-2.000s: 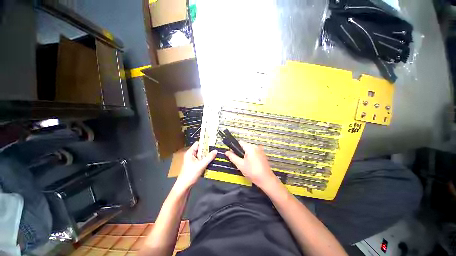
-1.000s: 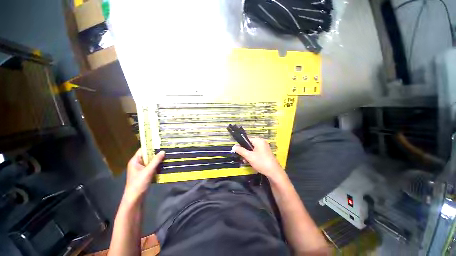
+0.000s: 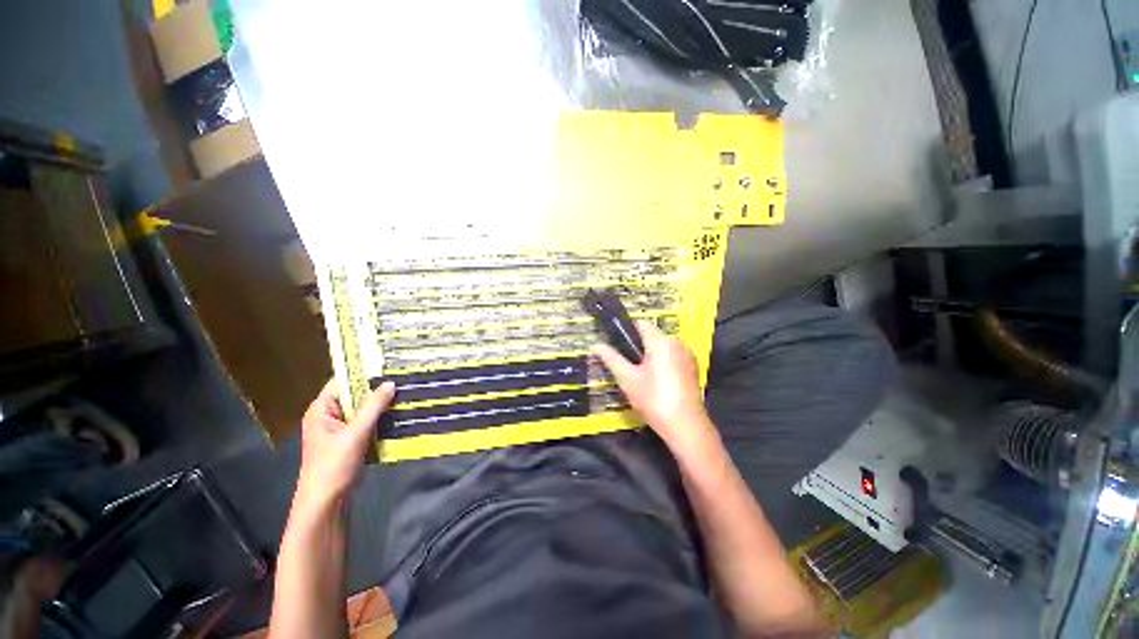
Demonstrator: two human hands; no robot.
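The yellow slotted template [image 3: 525, 437] lies partly on the metal table and partly over the lap. Two black zippers [image 3: 481, 380] with pale centre lines lie in its two nearest slots; the slots farther away look grey, without black strips. My left hand [image 3: 344, 431] is at the template's left edge, its thumb on the left end of a zipper. My right hand [image 3: 656, 381] holds a bundle of black zippers [image 3: 613, 322] above the right part of the slots. Glare hides the template's upper left.
A clear bag of black zippers [image 3: 712, 35] lies at the table's far side. An open brown carton [image 3: 231, 300] stands left of the table. A pale control box [image 3: 862, 481] with a red lit switch is at lower right, beside another yellow slotted plate [image 3: 862, 562]. A black metal frame [image 3: 175, 537] is at lower left.
The view has swung right. Two black strips now lie flat in the nearest slots, seen clearly. My right hand has moved off the upper strip's right end, still holding the bundle.
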